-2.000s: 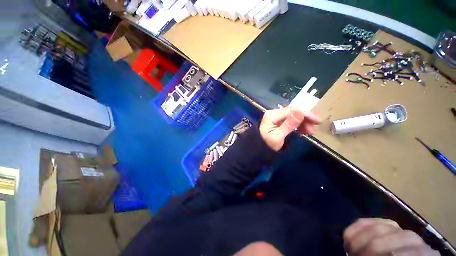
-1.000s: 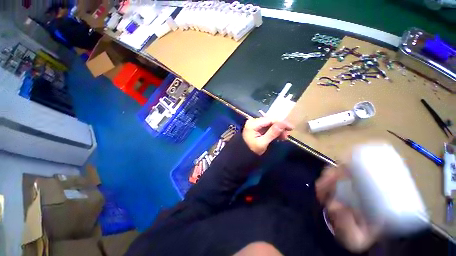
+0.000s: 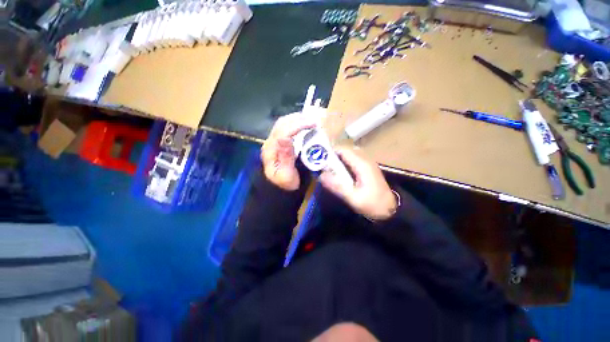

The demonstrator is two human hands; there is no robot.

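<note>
My left hand (image 3: 284,152) and my right hand (image 3: 364,185) are together above the bench's front edge. Both hold a white handheld fan unit (image 3: 316,155) with a dark blue-and-white round face. My left hand is around its head end, and my right hand grips the handle side. A white plastic fixture (image 3: 312,100) with an upright prong shows just behind my left hand, partly hidden. A white handle housing shell (image 3: 371,121) with an empty ring head lies on the brown board to the right of my hands.
On the board lie small motors with leads (image 3: 391,43), black tweezers (image 3: 500,72), a blue screwdriver (image 3: 491,119), a white glue bottle (image 3: 537,132) and green cutting pliers (image 3: 574,167). Circuit boards (image 3: 578,100) are heaped at right. White units (image 3: 190,25) stand far left. Blue crates (image 3: 200,167) are below.
My right hand has come in from the lower right with the white unit and met my left hand at the bench edge. The view has turned toward the right side of the bench.
</note>
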